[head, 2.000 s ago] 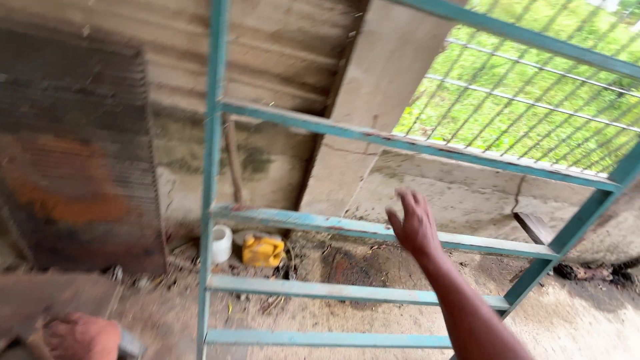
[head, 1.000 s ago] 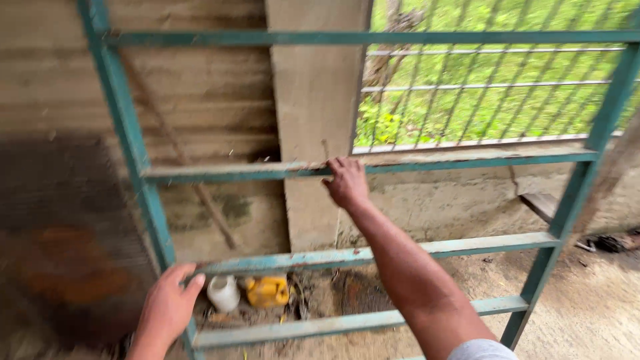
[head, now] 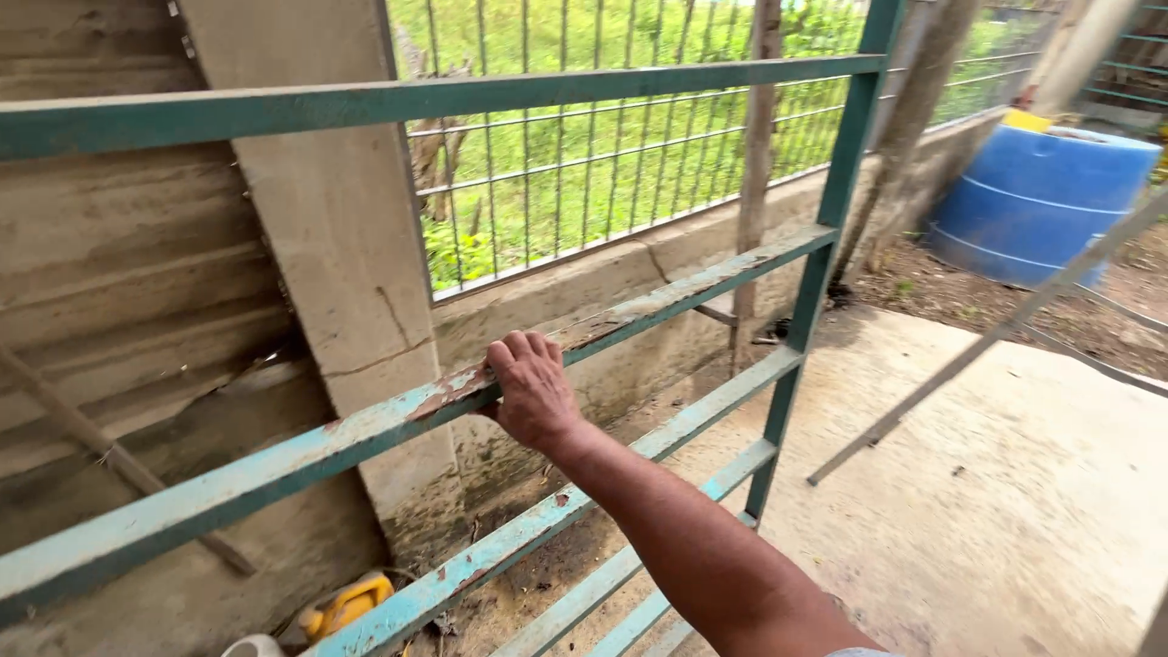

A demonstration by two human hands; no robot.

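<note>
A teal-painted metal gate or frame (head: pixel 675 297) with several horizontal bars stretches across the view, its paint chipped and rusty in patches. My right hand (head: pixel 534 388) grips one of the middle bars from above, fingers curled over its top edge near a chipped area. The arm reaches in from the lower right, over the lower bars. The frame's upright (head: pixel 821 228) stands farther to the right. My left hand is out of view.
Beyond the frame are a low concrete wall (head: pixel 584 274) with wire mesh, a wooden post (head: pixel 756 164) and a corrugated wall. A yellow jug (head: pixel 347 604) and a white container (head: pixel 254 647) lie low left. A blue barrel (head: pixel 1040 196) and a slanting bar (head: pixel 985 347) are at right.
My right hand, apart from the bars two seconds ago, now holds one. My left hand, by the frame's left side one second ago, has left the view. The view has swung right.
</note>
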